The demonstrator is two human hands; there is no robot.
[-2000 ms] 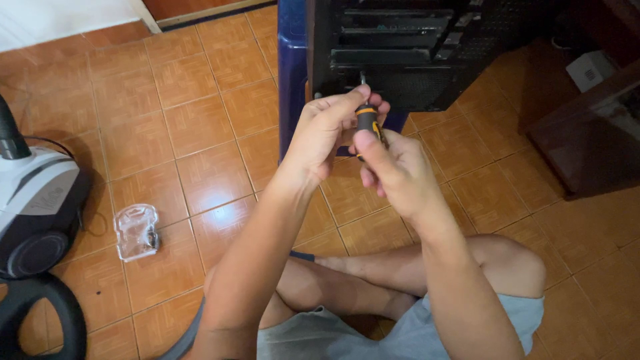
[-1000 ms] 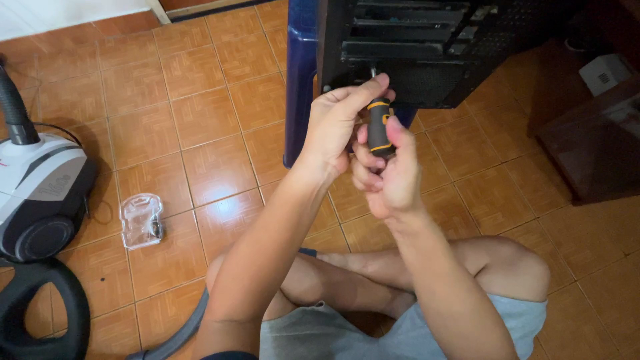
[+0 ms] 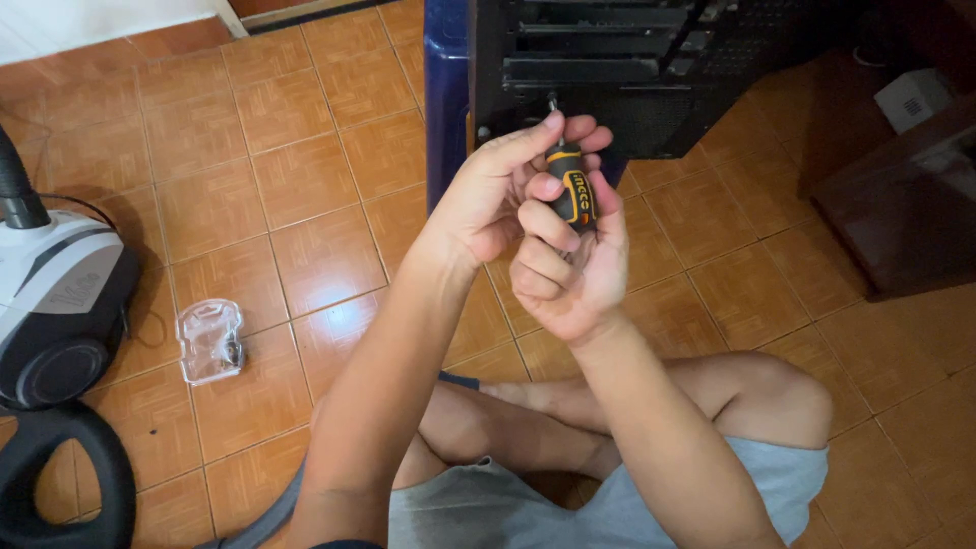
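A stubby Ingco screwdriver (image 3: 576, 194) with a black and orange handle points up at the lower part of a black computer case (image 3: 587, 69). My right hand (image 3: 572, 263) grips its handle. The thumb and fingertips of my left hand (image 3: 511, 179) are around the metal shaft near the top of the handle. The screwdriver's tip is at the panel, below the slot covers; whether it sits in a screw is too small to tell. The case stands beside a blue plastic piece (image 3: 446, 84).
On the tiled floor at left lies a clear plastic tray (image 3: 210, 339) with small dark parts in it. A vacuum cleaner (image 3: 65, 297) and its black hose (image 3: 114, 465) are at far left. Dark wooden furniture (image 3: 900, 198) and a white box (image 3: 903, 99) stand at right.
My right hand has shifted its grip on the screwdriver handle, with the fingers now curled differently and the brand side showing. The left hand stays by the shaft.
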